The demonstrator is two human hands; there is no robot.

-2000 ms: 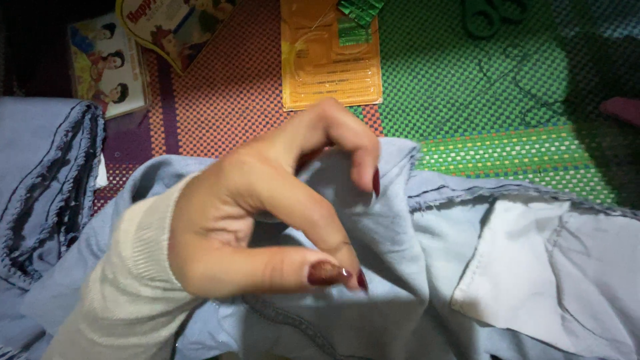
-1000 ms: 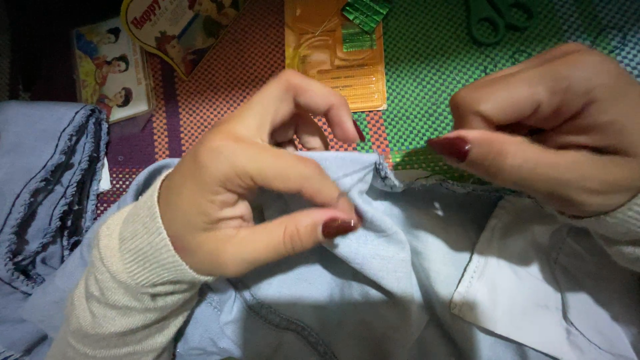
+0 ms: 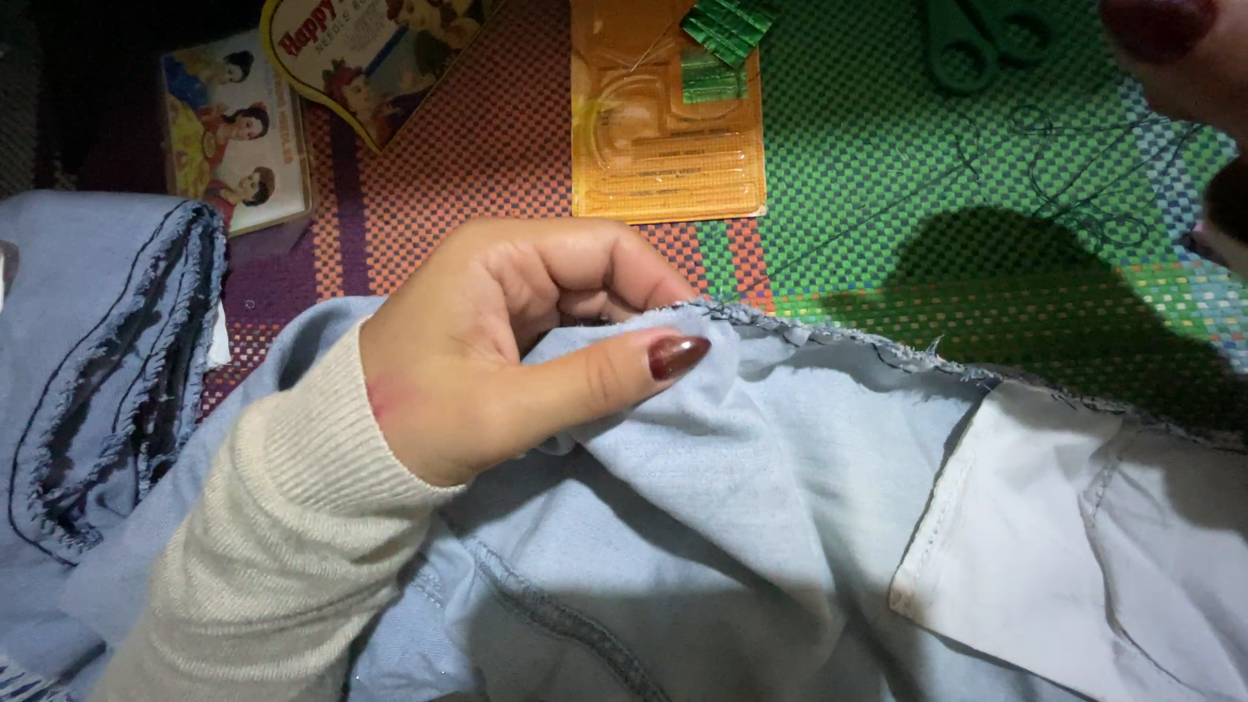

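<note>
My left hand (image 3: 526, 341) pinches the frayed top edge of a light blue denim garment (image 3: 682, 468) between thumb and fingers. Dark stitching runs along that edge to the right. A white pocket lining (image 3: 1004, 526) lies on the garment's right part. My right hand (image 3: 1180, 58) is raised at the top right corner, mostly cut off by the frame; whether it holds a needle cannot be seen. Dark thread (image 3: 1082, 185) lies in loose loops on the woven mat below it, and a strand reaches toward the pinched edge.
Folded denim (image 3: 88, 341) with frayed seams lies at the left. Beyond the garment, on the woven mat (image 3: 468, 166), are an orange needle pack (image 3: 668, 185) with green foil (image 3: 731, 29), green-handled scissors (image 3: 965, 58), a printed needle book (image 3: 390, 58) and a picture card case (image 3: 234, 136).
My left hand now grips the garment's edge, its fingers closed from their looser curl. My right hand, absent two seconds ago, came in above the edge and has since moved to the upper right.
</note>
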